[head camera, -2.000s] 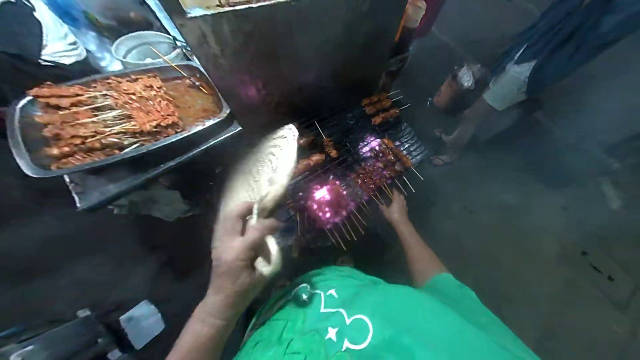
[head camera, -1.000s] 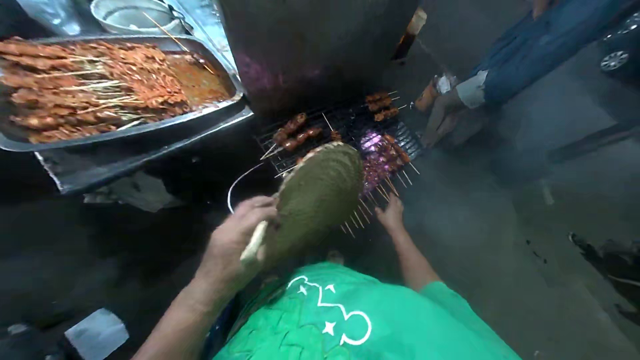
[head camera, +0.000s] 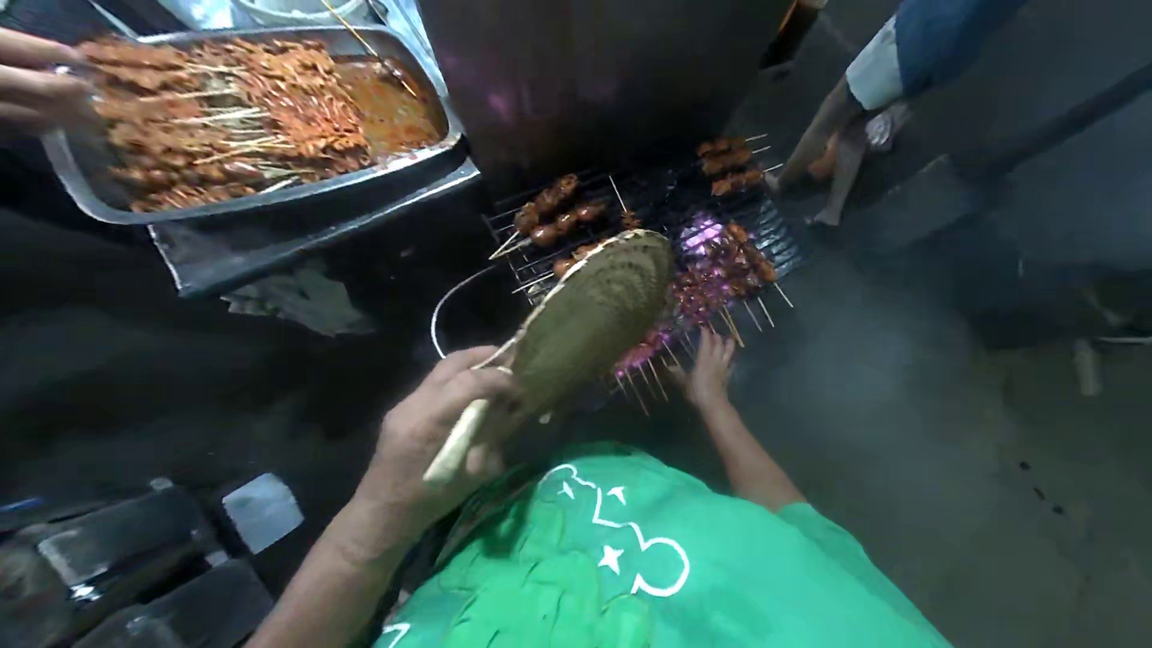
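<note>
My left hand (head camera: 445, 418) grips the pale handle of a woven hand fan (head camera: 594, 315), its oval blade tilted over the near part of the charcoal grill. At the near edge of the grill grate (head camera: 661, 184), my right hand (head camera: 711, 360) has its fingers at the ends of the bamboo skewers; whether it holds one cannot be told. Skewered meat (head camera: 720, 270) lies over coals that glow pink. Skewers with rounded brown pieces (head camera: 553, 211) rest at the grill's left, and more meat skewers (head camera: 727, 162) at its far right. The fan hides part of the grate.
A metal tray (head camera: 297, 187) of marinated skewers and orange sauce stands at the upper left, where another person's hand (head camera: 36, 85) reaches its edge. Behind the grill rises a dark panel (head camera: 585, 81). A person's bare legs (head camera: 832, 153) are at the upper right. Smoke drifts on the right.
Another person's hand has come in at the tray's left edge. The fan has swung from left of the coals to over the grill's near part. My right hand stays by the skewer ends.
</note>
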